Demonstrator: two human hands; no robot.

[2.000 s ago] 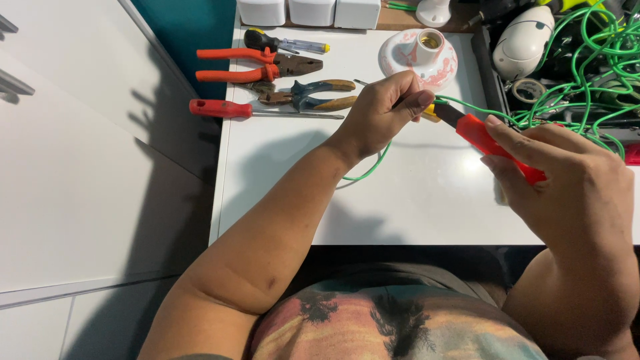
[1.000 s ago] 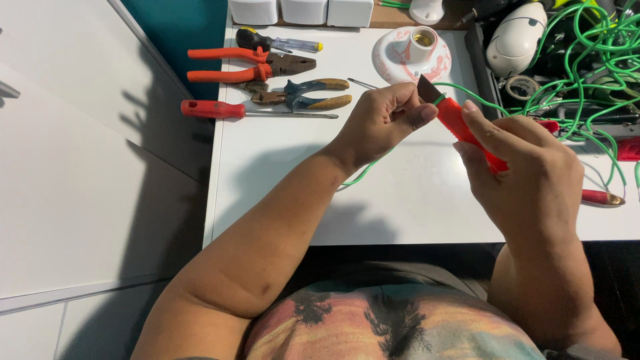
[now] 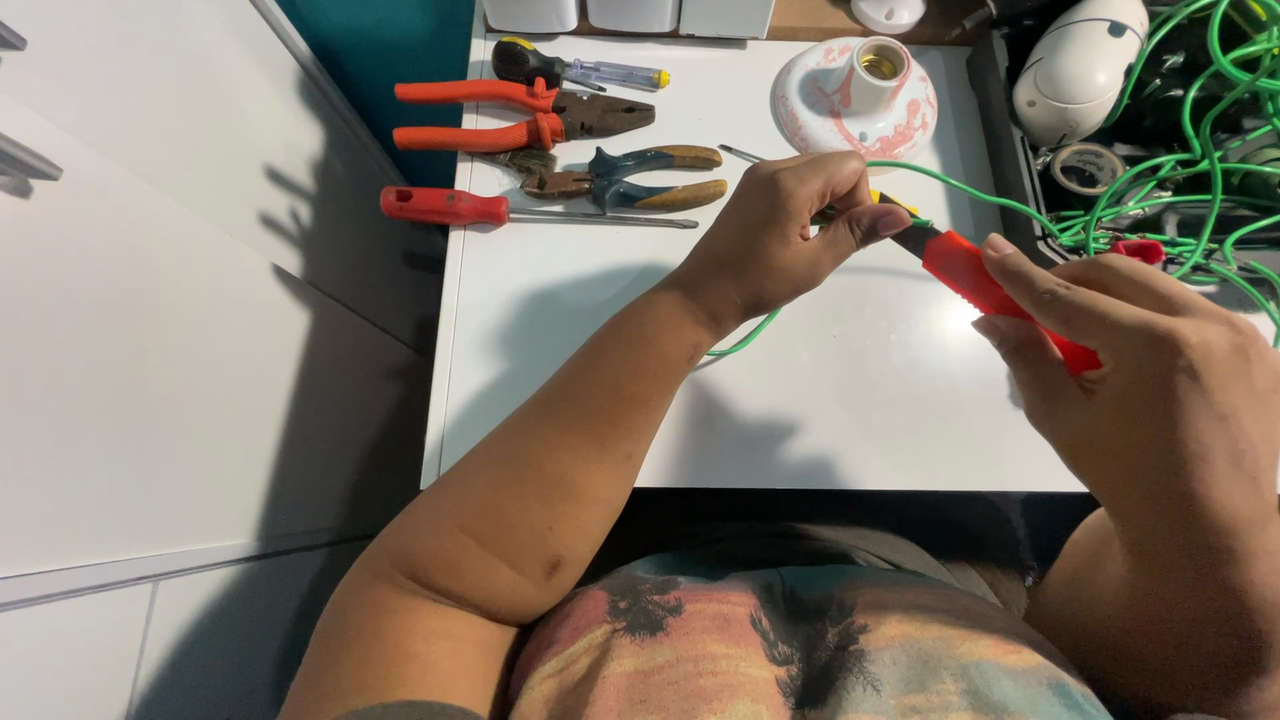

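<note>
My left hand [image 3: 790, 230] pinches a green insulated wire [image 3: 742, 346] between thumb and fingers, over the white table. In my right hand [image 3: 1140, 320] is a red utility knife [image 3: 985, 285], whose dark blade [image 3: 912, 236] lies against the wire's end beside my left thumb. Whether the blade cuts into the insulation cannot be told. Just beyond my left hand, a lamp socket [image 3: 876, 75] stands on a round, white and pink base. A yellow object [image 3: 880, 198] shows partly behind my left fingertips, and a thin metal shaft [image 3: 738, 153] pokes out behind that hand.
At the table's left lie a voltage tester screwdriver [image 3: 610, 75], orange-handled pliers [image 3: 600, 115], blue and tan-handled pliers [image 3: 650, 180] and a red-handled screwdriver [image 3: 450, 206]. On the right, a black tray [image 3: 1000, 130] holds tangled green wire [image 3: 1205, 130], a white camera-like device [image 3: 1080, 70] and a tape roll [image 3: 1087, 168].
Between one second ago and now, the knife in my right hand has turned, its blade pointing more toward my left thumb. My left hand keeps its pinch on the wire.
</note>
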